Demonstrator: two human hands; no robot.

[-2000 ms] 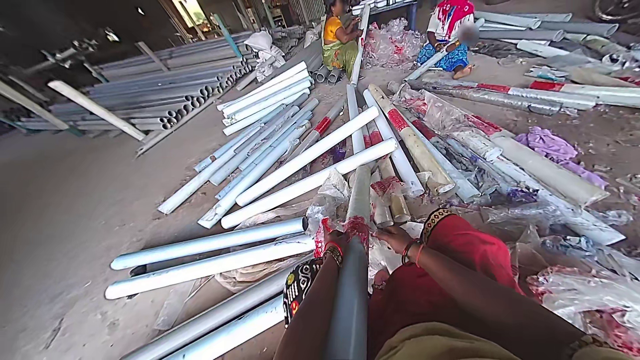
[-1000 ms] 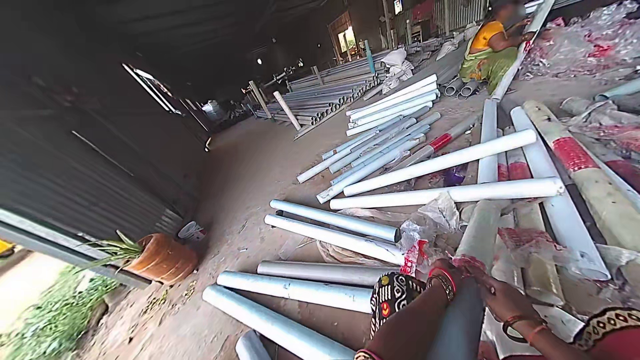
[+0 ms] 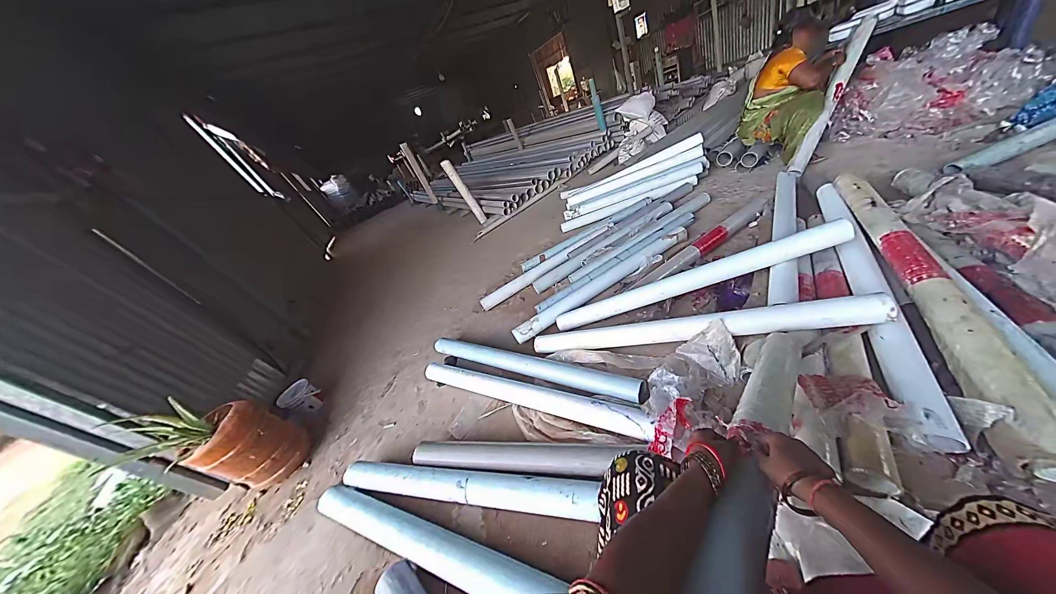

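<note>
A long grey-blue pipe runs away from me at the lower right, with clear plastic film printed in red around it. My left hand grips that film at the pipe's left side. On the other side, my right hand pinches the film too, close to the left one. The pipe's far part shows a paler surface beyond my hands. Crumpled clear film lies just left of it. Two white pipes cross the floor beyond.
Pale blue pipes lie at the left of my hands. Film-wrapped pipes with red bands lie at the right. Farther off, a seated person holds a pipe near a plastic film heap. A potted plant stands tipped by the metal wall.
The view has swung to the left, bringing in the wall and the potted plant. Both hands stay at the film on the pipe.
</note>
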